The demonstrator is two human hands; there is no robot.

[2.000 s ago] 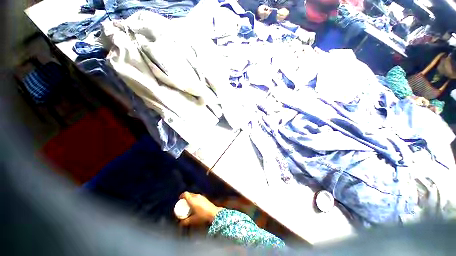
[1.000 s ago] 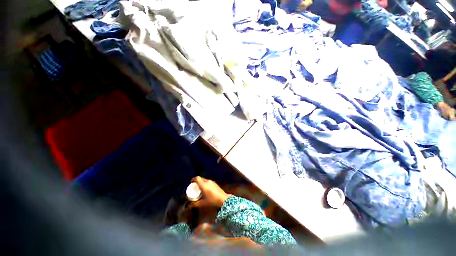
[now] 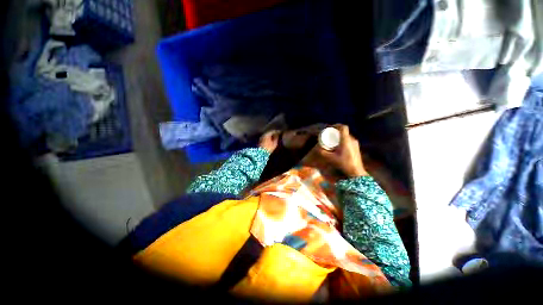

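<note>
My right hand (image 3: 348,156) is shut around a small container with a bright white round top (image 3: 330,138), held above my lap. My left hand (image 3: 270,141) is at the near edge of the blue crate, beside a pale piece of cloth (image 3: 253,126); whether it grips anything is unclear. Dark blue garments (image 3: 229,95) lie in the blue crate (image 3: 173,71), partly in deep shadow. A light blue striped piece of cloth (image 3: 184,133) hangs over the crate's near left corner.
A white table (image 3: 437,179) runs down the right, with blue garments (image 3: 512,179), an off-white garment (image 3: 467,36) and a round pale lid or container (image 3: 474,265). A red crate (image 3: 226,9) stands behind the blue one. Perforated blue baskets (image 3: 119,128) with garments are at left.
The view has turned down and left onto my lap and the blue crate. My left hand has come into view at the crate. My right hand still holds the white-topped container.
</note>
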